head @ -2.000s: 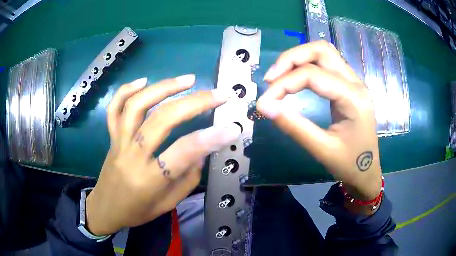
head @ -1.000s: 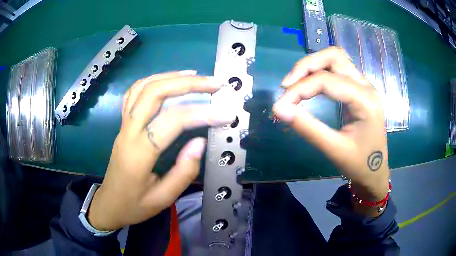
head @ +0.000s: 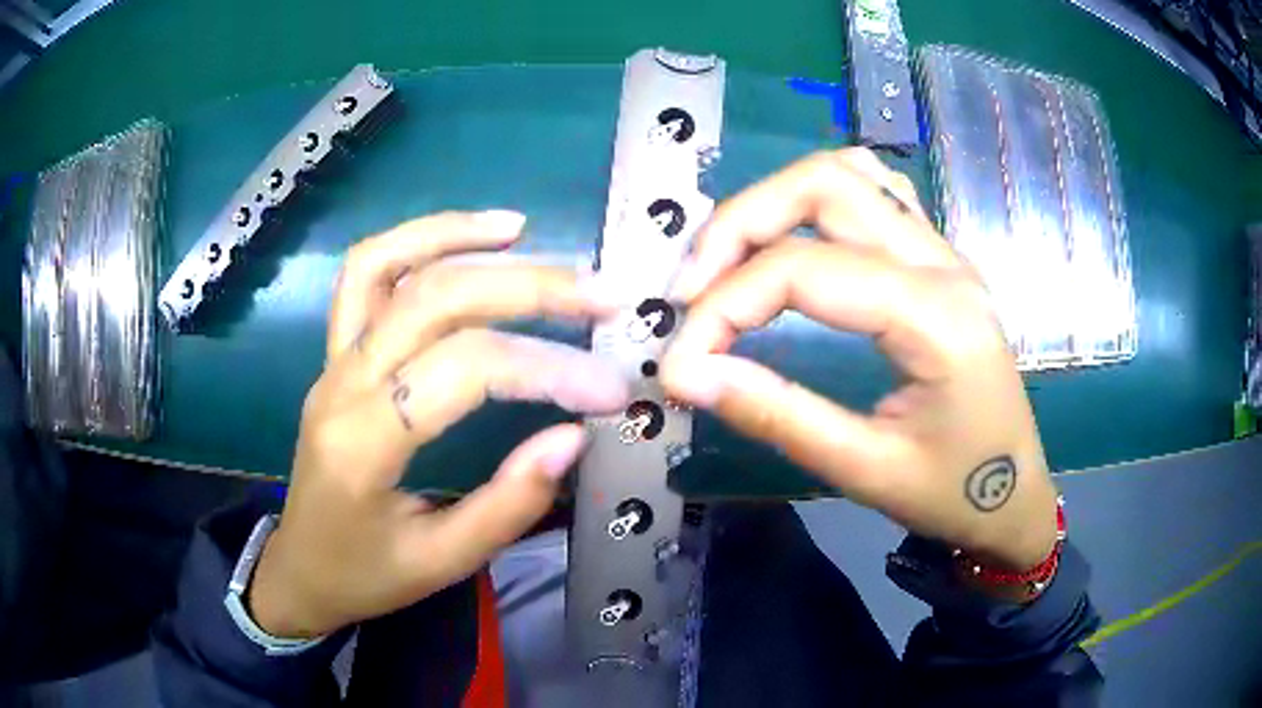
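Observation:
A long grey metal housing bar (head: 606, 477) with a row of several round dark holes stands lengthwise in front of me. Silvery bits show in the holes. My left hand (head: 429, 401) is spread at its left side, with fingertips on the bar face near the middle holes and the thumb by its left edge. My right hand (head: 851, 332) is at the right edge beside the third hole from the top, with thumb and index finger pinched together. The tiny part seen earlier at these fingertips is now hidden.
A second holed bar (head: 263, 198) lies slanted at left. Clear ribbed trays stand at far left (head: 94, 284) and at right (head: 1038, 208). A labelled grey bar (head: 880, 76) and blue tape (head: 819, 94) are at upper right on the green surface (head: 485, 125).
My right hand has moved left from beside the bar to its right edge. The bar appears slightly higher in view. My left hand stays at the bar with its fingers slightly shifted.

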